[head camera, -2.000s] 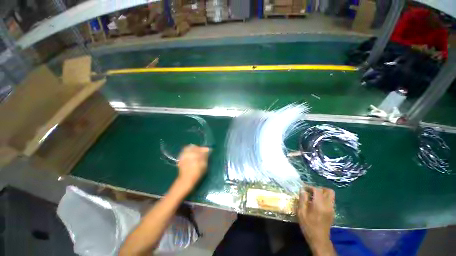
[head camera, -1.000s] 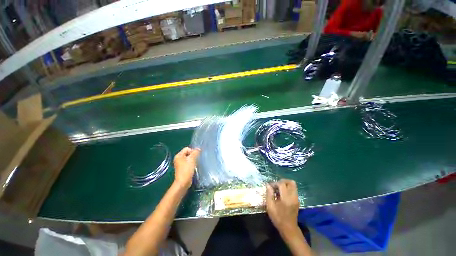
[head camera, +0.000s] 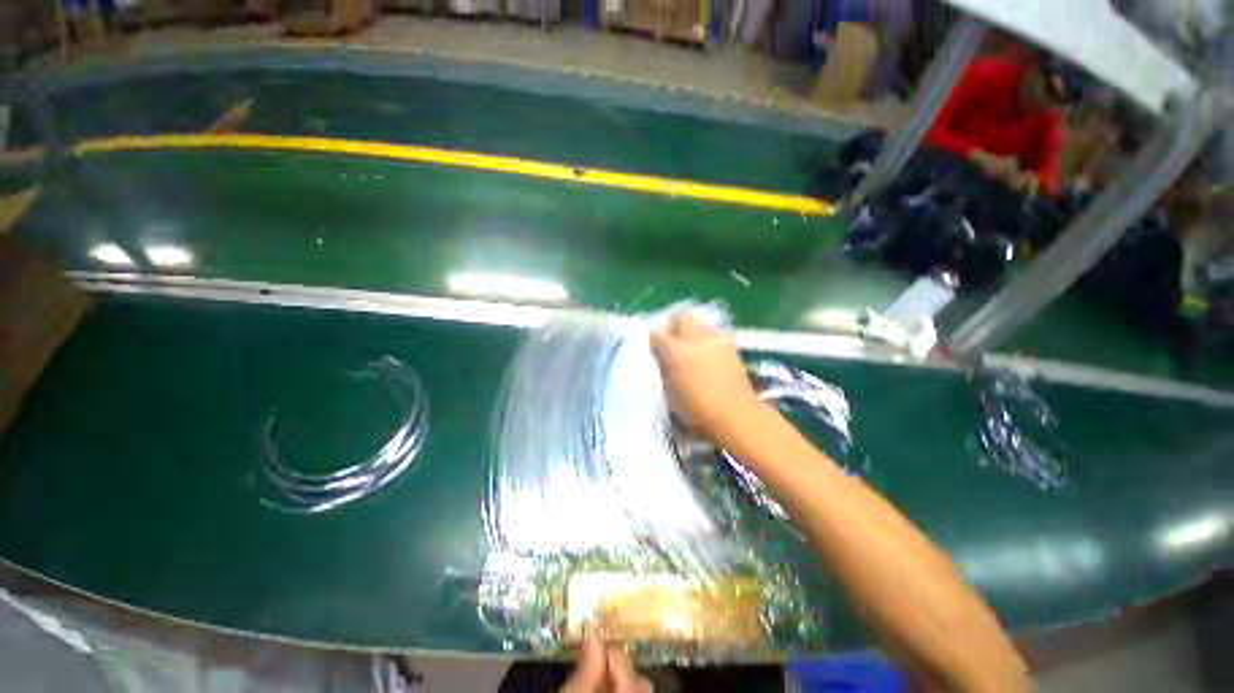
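Observation:
My right hand (head camera: 694, 368) reaches over the upper right end of the fanned pile of clear tubes (head camera: 562, 433); its fingertips touch the pile, and whether they grip a tube is unclear. My left hand (head camera: 606, 669) is at the bottom edge, partly cut off, fingertips together at the pale block (head camera: 670, 605); anything between them is too small to tell. Wrinkled shiny film (head camera: 508, 596) surrounds the block. The dark-and-silver coil (head camera: 816, 393) lies right of the pile, partly hidden by my right forearm. A thin dark-silver crescent of strands (head camera: 355, 477) lies at the left.
A smaller dark strip bundle (head camera: 1022, 431) lies far right. A metal rail (head camera: 447, 306) runs behind the piles. A metal post (head camera: 1069, 257) stands behind right, near a white item (head camera: 924, 298). A person in red (head camera: 1001, 115) is beyond dark piled material (head camera: 947, 203). A blue crate (head camera: 846, 674) shows below.
My right hand has moved from the pale block up to the clear pile's far end. My left hand has moved from the pile's left side down to the block. The view has shifted.

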